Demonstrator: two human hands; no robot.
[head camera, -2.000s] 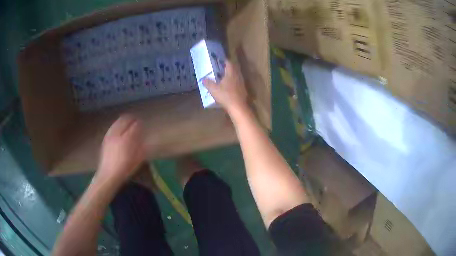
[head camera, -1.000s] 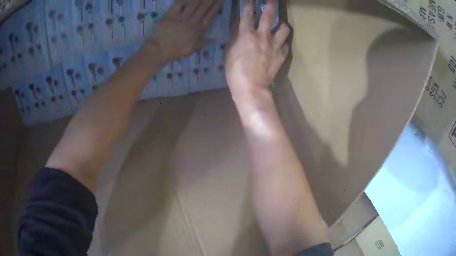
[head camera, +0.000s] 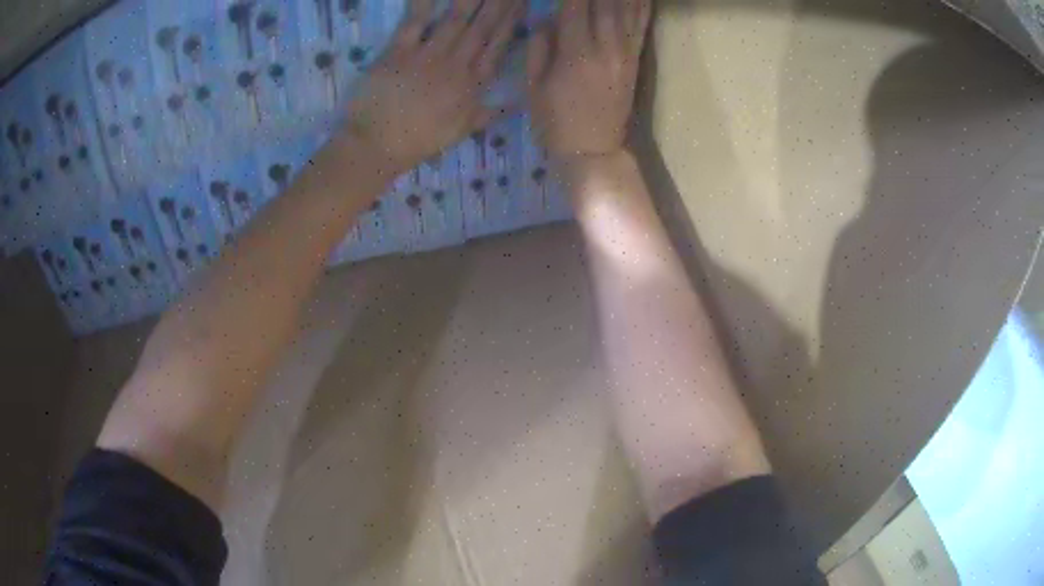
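Rows of slim pale blue retail boxes (head camera: 195, 103) with dark earphone pictures stand side by side inside a large open brown shipping carton (head camera: 916, 195). My left hand (head camera: 429, 97) lies over the boxes at the top middle, slightly blurred, fingers spread. My right hand (head camera: 586, 92) lies beside it on the boxes at the row's right end, near the carton's right wall, its fingertips at the top edge of the picture. Both hands press on or touch the box faces. Whether the fingers grip any one box cannot be told.
The bare brown inner side of the carton spans the lower middle, with the arms' shadows on it. A glossy white surface (head camera: 990, 458) shows at the lower right past the carton's edge. A piece of brown cardboard (head camera: 910, 549) shows below it.
Two seconds ago my right hand held a white-sided retail box at the carton's right end. Now both hands lie on the rows, and the view is much closer. My left hand has moved up onto the boxes.
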